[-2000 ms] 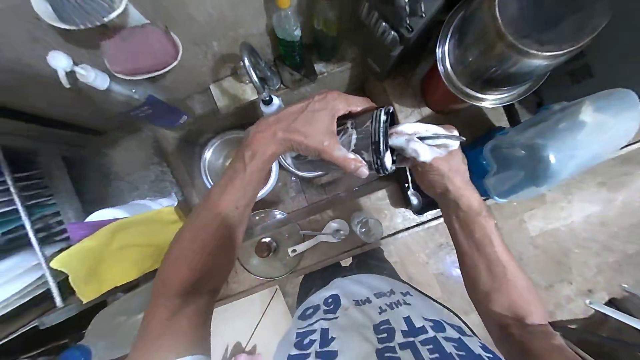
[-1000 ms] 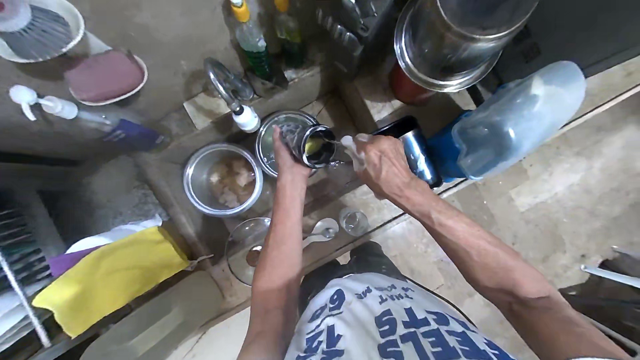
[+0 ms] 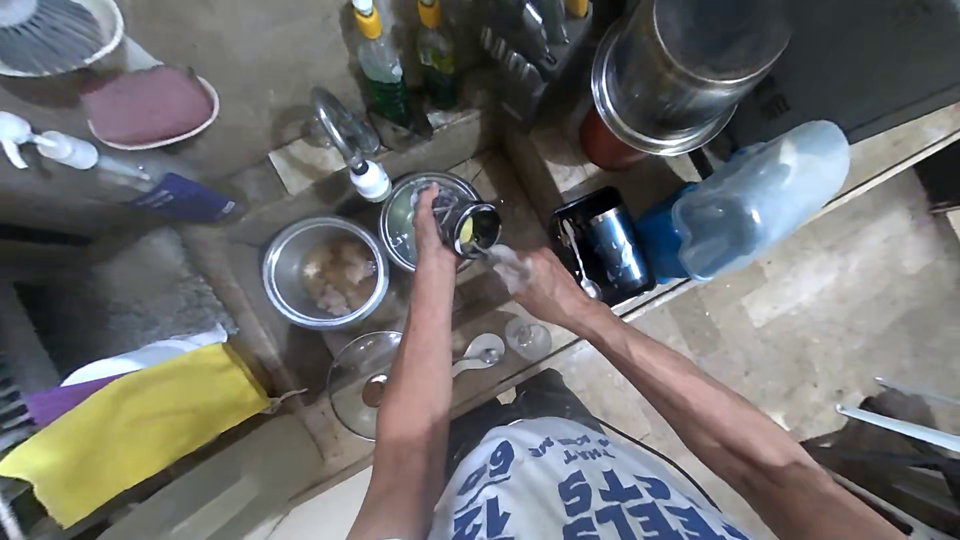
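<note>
My left hand (image 3: 431,229) grips a dark cylindrical container (image 3: 478,227) whose open mouth faces right, above a round metal pot (image 3: 397,217) in the sink. Something yellowish shows inside the mouth. At that mouth, my right hand (image 3: 544,281) holds a whitish, blurred thing (image 3: 511,268), perhaps a soapy cloth or brush; its kind cannot be told. Left of my left hand stands a metal pot (image 3: 274,281) with pale pieces in brownish liquid. The faucet (image 3: 367,176) with a white nozzle hangs over the sink beside the containers.
Near the counter's front edge lie a glass lid (image 3: 349,375), a white spoon (image 3: 480,352) and a small clear glass (image 3: 529,339). Right of the sink are a black tray (image 3: 585,214) with a shiny tumbler (image 3: 619,244), a blue plastic pitcher (image 3: 757,202) and stacked metal pots (image 3: 667,112).
The container and both hands have moved lower over the sink. Its mouth, earlier covered by my right hand and white suds, now shows. The pot of pale pieces, partly hidden before, is in plain view.
</note>
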